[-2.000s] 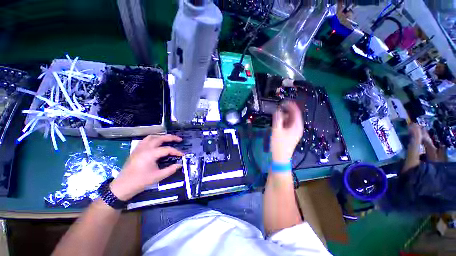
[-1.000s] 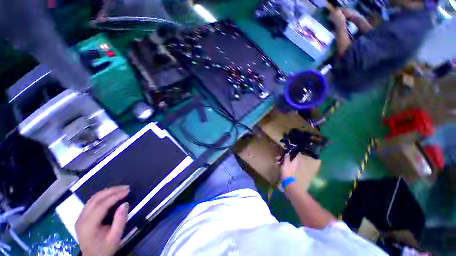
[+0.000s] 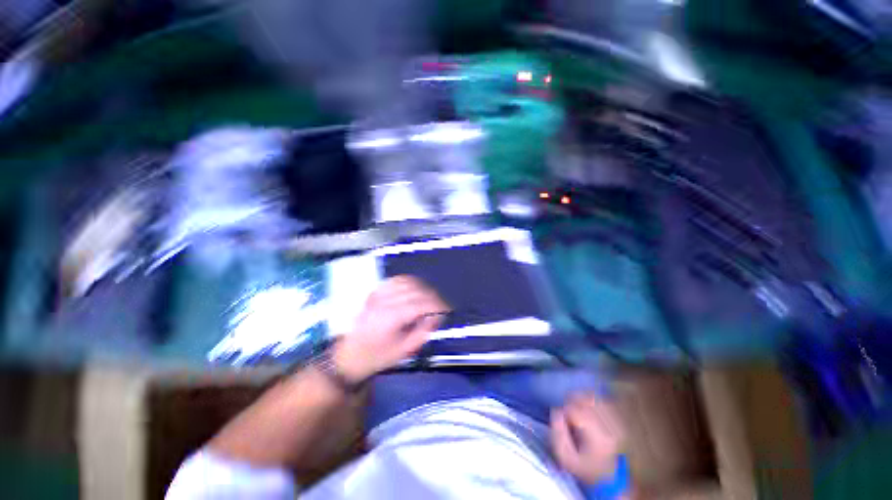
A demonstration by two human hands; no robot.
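Note:
The whole picture is blurred by motion. The black-and-white board [image 3: 469, 283] lies flat on the bench in front of me, with no jig visible on it. My left hand [image 3: 396, 327] is over the board's left front part, fingers curled; whether it holds something cannot be told. My right hand [image 3: 587, 435], with a blue wristband, is low at the right, below the bench edge near my lap. Its fingers are blurred and I cannot tell if it holds anything.
A glittering pile [image 3: 269, 322] lies left of the board. Behind the board are a white-grey box [image 3: 425, 166], a dark heap [image 3: 323, 181] and a green box [image 3: 509, 117]. A dark tray [image 3: 729, 195] is at the right. A brown carton [image 3: 665, 430] is below the bench edge.
The view has swung back to the bench. The jig seen on the board earlier is gone. My right hand has left the dark bundle at the carton and is nearer my lap.

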